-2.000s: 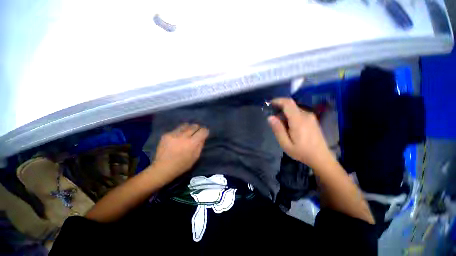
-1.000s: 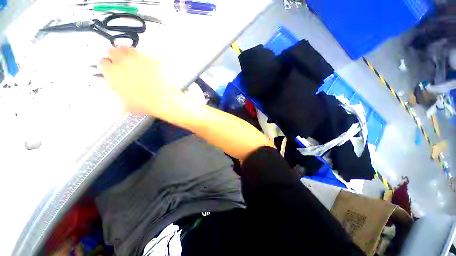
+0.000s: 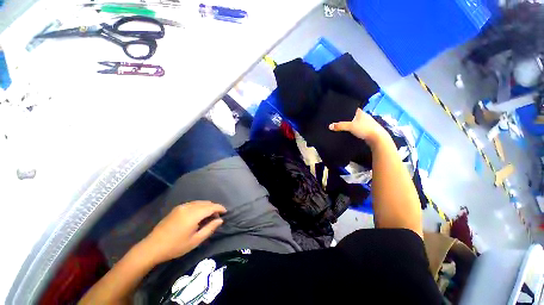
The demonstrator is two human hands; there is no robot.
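Note:
Black cut pieces [image 3: 331, 107] lie piled in and over a blue bin to the right of the table. My right hand [image 3: 357, 126] is on the pile, thumb apart from the fingers; whether it grips a piece is hidden. My left hand [image 3: 189, 225] is over the grey cloth on my lap, with fingers bent, thumb apart and nothing visible in it. Dark red thread snips [image 3: 131, 69] lie on the white table, below the black-handled shears [image 3: 134, 37].
The white table edge [image 3: 128, 164] with its printed scale runs diagonally at left. A blue-handled screwdriver [image 3: 222, 12] and a green tool [image 3: 127, 9] lie at the table's back. Another blue bin [image 3: 417, 30] stands at upper right. Dark crumpled fabric [image 3: 289, 184] lies beside my lap.
My right hand has moved from the tabletop near the shears to the black pile at right. The snips now show on the table. My left hand has come into view over my lap.

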